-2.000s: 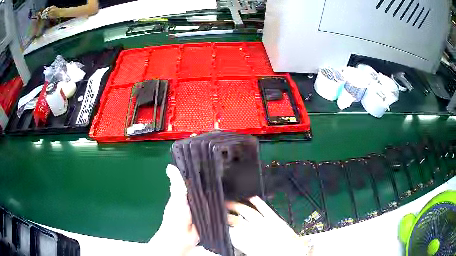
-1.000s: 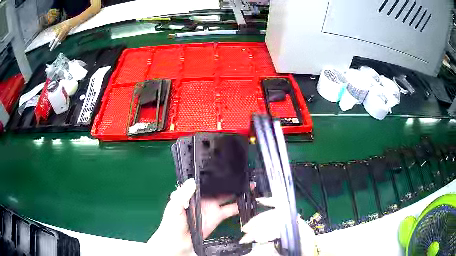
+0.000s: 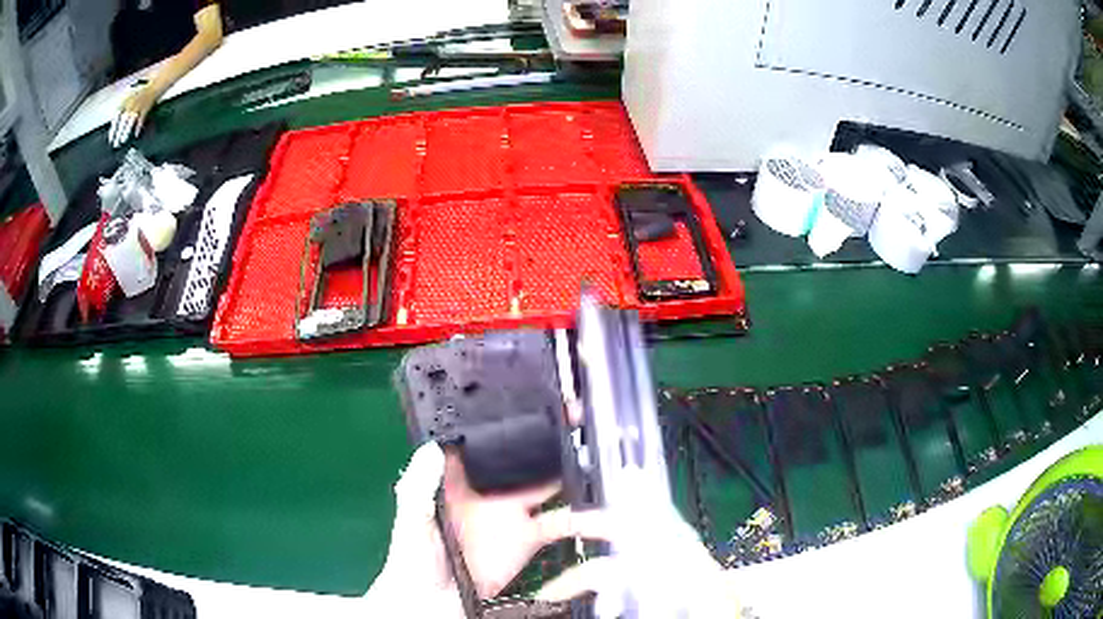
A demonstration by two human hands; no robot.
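My left hand (image 3: pixel 417 532) holds a black phone middle frame (image 3: pixel 484 375) tilted up in front of me, with a dark film piece across its upper opening. My fingers show through the opening. My right hand (image 3: pixel 647 550) grips several frames (image 3: pixel 623 423) turned edge-on, blurred and shiny, against the right side of the left-hand frame. White coverings seem to be on the fingers. More frames lie in an overlapping row (image 3: pixel 823 460) on the green surface at right, with small gold spots at their lower ends.
A red plastic tray (image 3: pixel 460 266) holds a few frames. A black side tray (image 3: pixel 73 308) with a white bottle (image 3: pixel 127 256) is at left. White rolls (image 3: pixel 847 200) lie by the grey machine (image 3: pixel 835 85). A green fan (image 3: pixel 1050 544) is lower right. Another person's arm (image 3: pixel 169 75) shows upper left.
The fanned stack has been split between my hands; the right-hand frames have turned edge-on and now sit nearer the left-hand part. The other person's hand has moved down and left.
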